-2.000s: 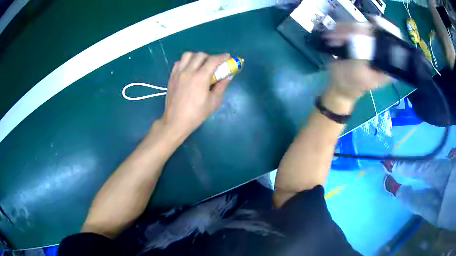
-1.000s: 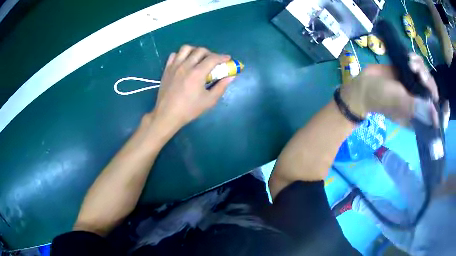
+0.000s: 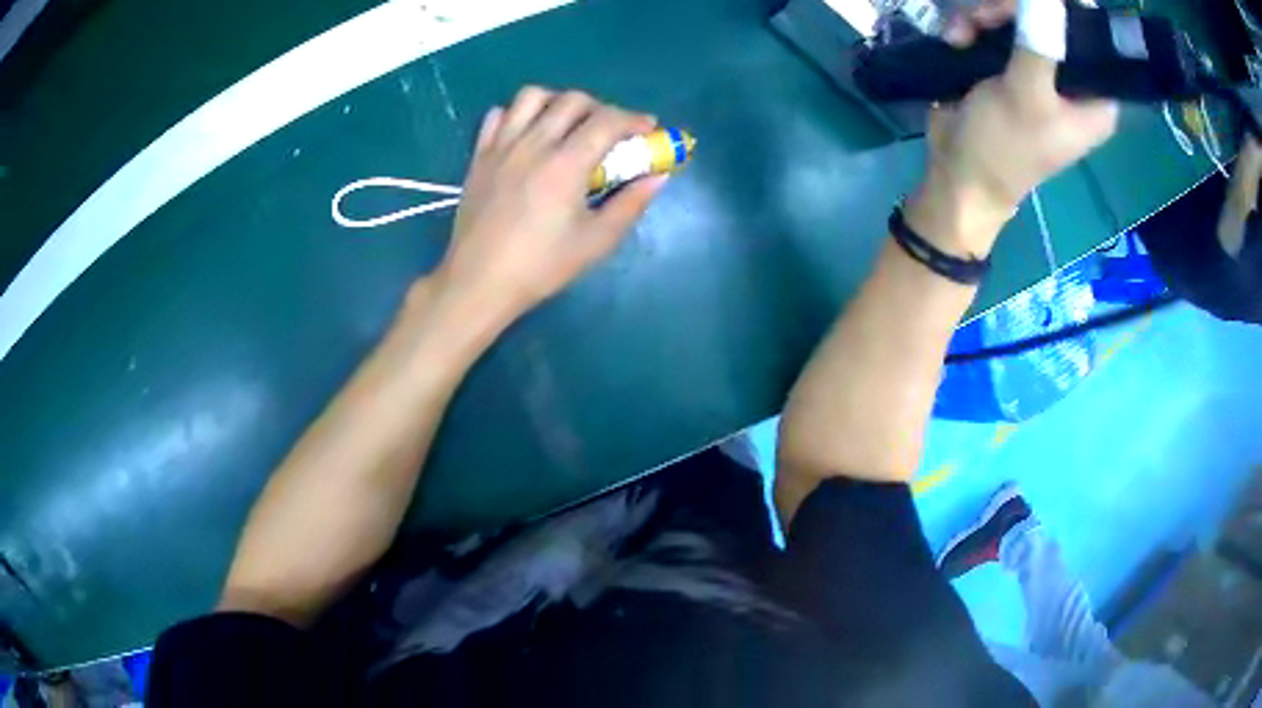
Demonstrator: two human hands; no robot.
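My left hand (image 3: 547,201) is closed over a yellow handheld unit (image 3: 641,158) on the green bench. The unit's white label and blue-banded end stick out to the right of my fingers. Its white strap loop (image 3: 388,202) lies on the bench to the left of the hand. My right hand (image 3: 1008,132) grips a black electric screwdriver (image 3: 941,67) held roughly level, with its dark nose pointing left, in front of the metal screw feeder (image 3: 840,53). White tape wraps a finger of this hand. The screwdriver covers much of the feeder, and its tip is hard to make out.
A curved white strip (image 3: 208,138) crosses the green bench (image 3: 623,332). Thin white straps lie at the bench's right edge. A black cord hangs at the right over blue plastic items (image 3: 1017,353). Another person's arm, dark sleeve and shoe (image 3: 985,531) show at the right.
My right hand has swung back left and up from the bench's right edge to the feeder, bringing the screwdriver with it. My left hand still holds the unit, slightly higher in view.
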